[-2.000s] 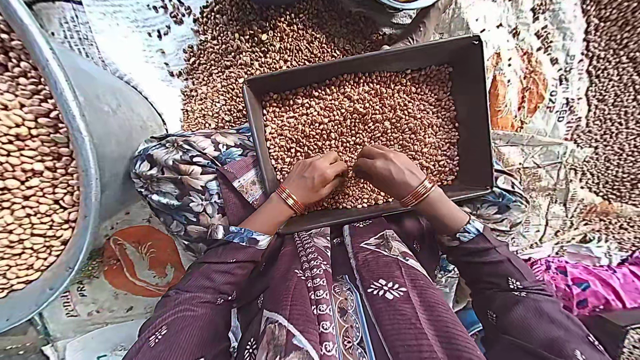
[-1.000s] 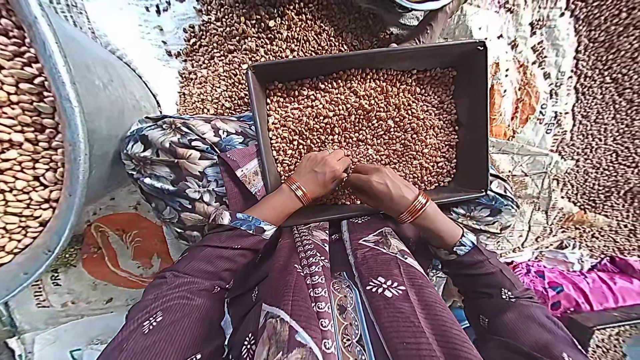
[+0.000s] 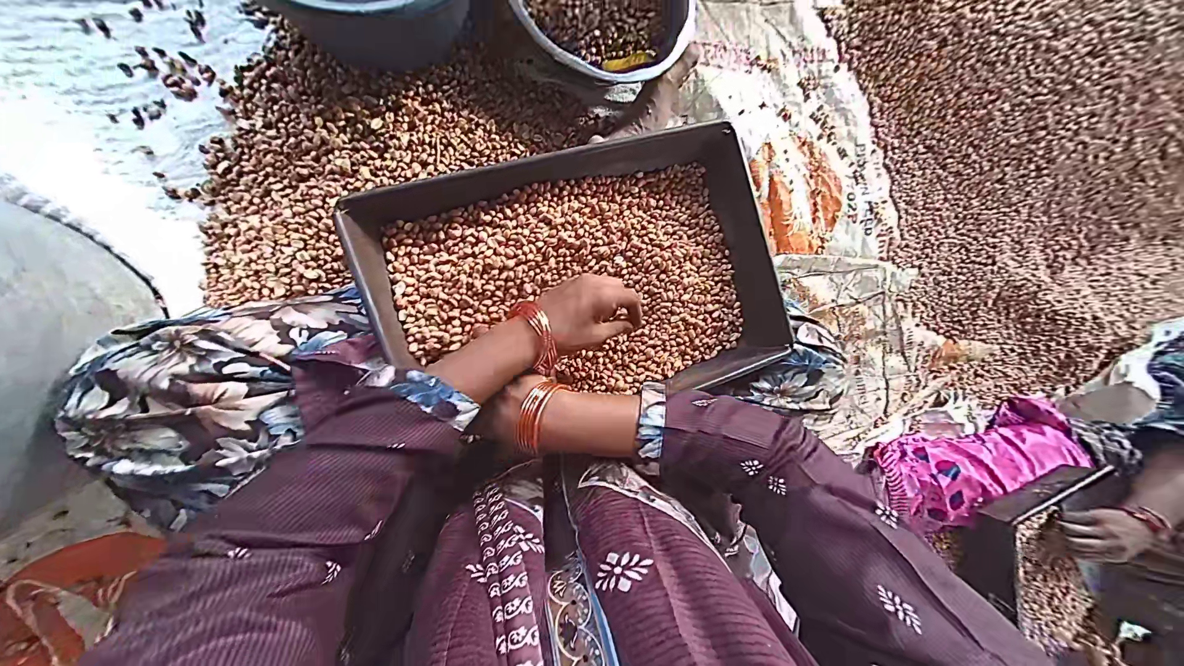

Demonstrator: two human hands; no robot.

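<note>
A dark rectangular metal tray (image 3: 758, 250) rests tilted across my lap, filled with reddish-brown, peanut-like kernels (image 3: 555, 222). Over the kernels near the tray's middle is my left hand (image 3: 597, 313), fingers curled; whether anything is between them does not show. The forearms cross at the tray's near edge, left above right. Beneath the left wrist, my right hand (image 3: 495, 407) points left, mostly hidden, its fingers out of sight. Both wrists wear orange bangles.
A heap of kernels (image 3: 277, 203) lies beyond the tray, beside a bucket (image 3: 370, 32) and a kernel-filled container (image 3: 680, 46) with another person's hand (image 3: 652, 102) against it. A large metal vessel (image 3: 74, 351) stands left. At lower right, another person's hand (image 3: 1110, 535) touches a second tray (image 3: 990, 546).
My hands were side by side at the tray's near edge; now the left is farther right and the right has crossed under it. The tray is more tilted. The view has shifted.
</note>
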